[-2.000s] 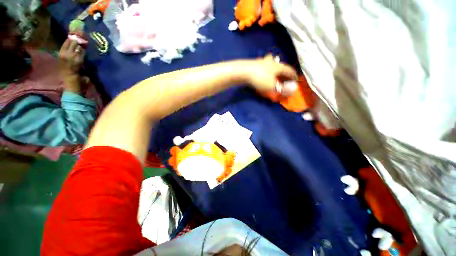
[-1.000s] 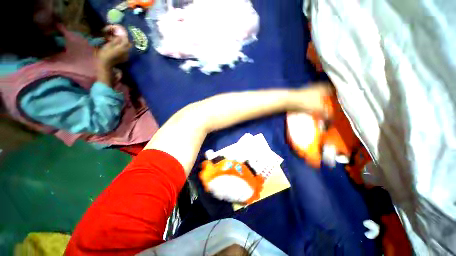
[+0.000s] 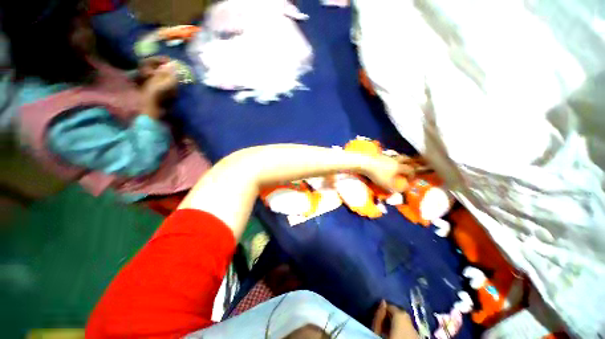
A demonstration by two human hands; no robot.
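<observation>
My left hand (image 3: 393, 173) reaches across the blue cloth to several orange plush crabs at the foot of the white sack. Its fingers are at a crab with a white belly (image 3: 435, 202); blur hides whether they grip it. Another crab (image 3: 355, 193) lies just below my forearm. A further crab (image 3: 286, 200) lies on white paper (image 3: 322, 210), partly covered by my arm. My right hand (image 3: 396, 323) shows only as fingers at the bottom edge; I cannot tell what it holds. Silvery snips (image 3: 419, 308) lie beside it.
The whitish sack (image 3: 464, 99) fills the right side. More orange crabs (image 3: 489, 298) lie along its edge. A dark patch (image 3: 396, 255) is on the blue cloth (image 3: 318, 251). A pale fluffy pile (image 3: 255, 49) is at the back. A seated person (image 3: 109, 142) is at left.
The view has shifted. My left hand is lower along the sack's edge, and crabs now lie close beside the paper, near my forearm. My right hand's fingers have come into view at the bottom.
</observation>
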